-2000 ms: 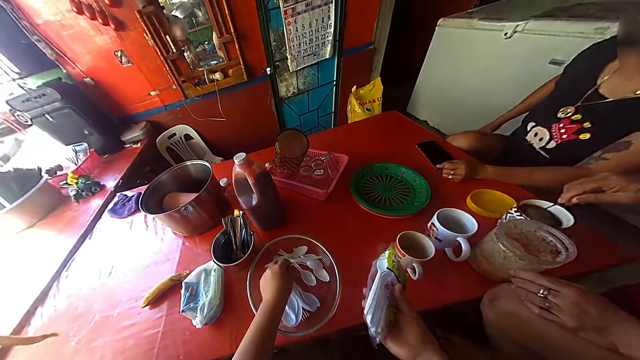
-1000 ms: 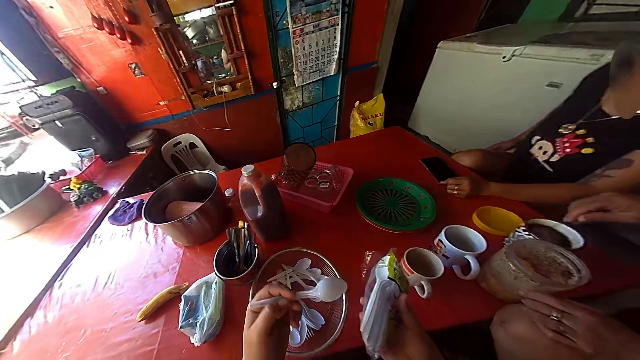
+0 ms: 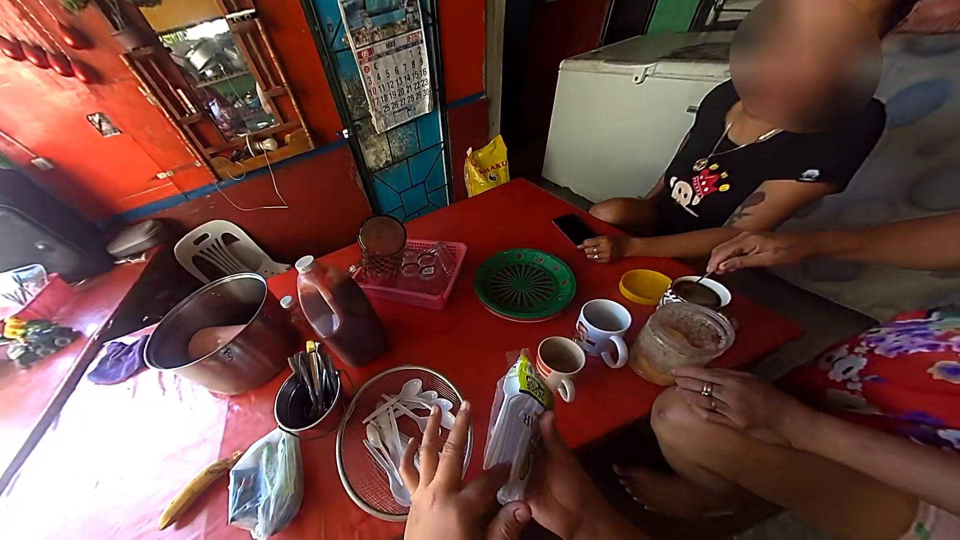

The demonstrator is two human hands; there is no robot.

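Note:
My right hand (image 3: pixel 562 480) holds a clear plastic pack of white plastic spoons (image 3: pixel 514 427), with a green and yellow label at its upper end. My left hand (image 3: pixel 450 480) reaches across the near side of a round mesh strainer basket (image 3: pixel 343 457), fingers spread; its thumb side is close to the pack, and whether it touches the pack I cannot tell. Several loose white plastic spoons (image 3: pixel 386 427) lie in the basket. A metal container of cutlery (image 3: pixel 307 401) stands just left of the basket. Right of the pack are a striped mug (image 3: pixel 561 360) and a white mug (image 3: pixel 602 330).
Left stand a large metal pot (image 3: pixel 217 330), a bottle of dark liquid (image 3: pixel 337 307), a tied plastic bag (image 3: pixel 266 480) and a banana (image 3: pixel 196 487). Beyond are a pink tray (image 3: pixel 442 292) and green plates (image 3: pixel 525 283). Two people sit right, by a jar (image 3: pixel 679 341); one stirs a cup (image 3: pixel 697 292).
My left hand held a white plastic spoon over the basket one second ago; now it is spread near the pack, with no spoon seen in it. The pack stays in my right hand.

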